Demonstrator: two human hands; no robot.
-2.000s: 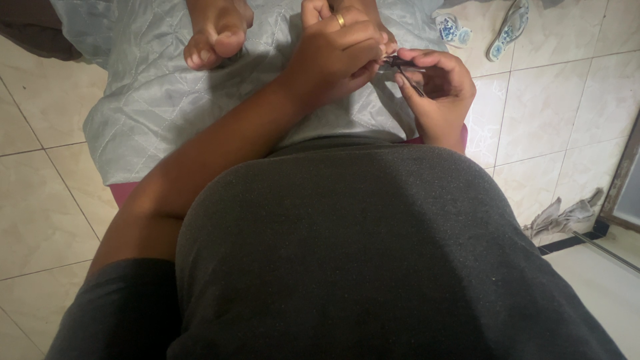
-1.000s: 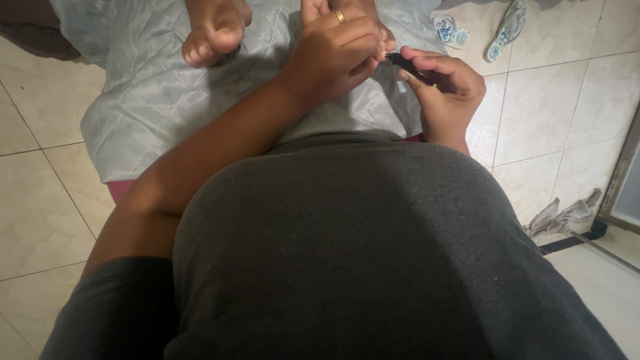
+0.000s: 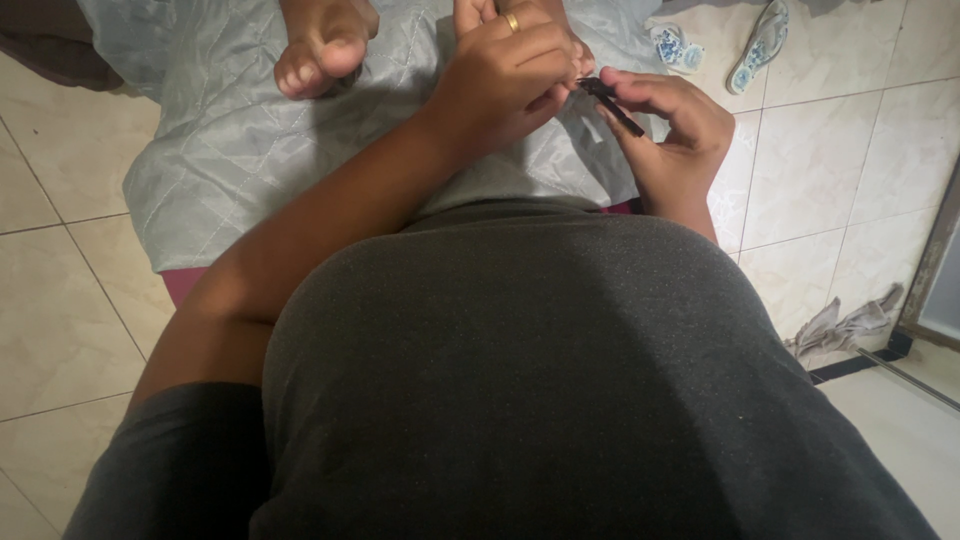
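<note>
My left hand [image 3: 510, 75], with a gold ring on one finger, holds the toes of a bare foot [image 3: 581, 56] near the top centre. Between the thumb and fingers of my right hand [image 3: 675, 124] is a small dark nail clipper [image 3: 619, 112], its head touching or very close to the toes. Another bare foot [image 3: 322, 56] lies to the left on a grey quilted cloth [image 3: 247, 135]. My left fingers hide much of the foot they hold.
A patterned flip-flop [image 3: 759, 49] and another patterned piece of footwear [image 3: 676, 49] lie on the tiled floor at the upper right. A crumpled grey cloth [image 3: 844, 326] lies beside a door frame [image 3: 930, 262]. Dark fabric [image 3: 52, 45] shows at the upper left.
The clipper in my right hand has changed its angle, and more of its dark body shows between the fingers. My left hand stays at the toes.
</note>
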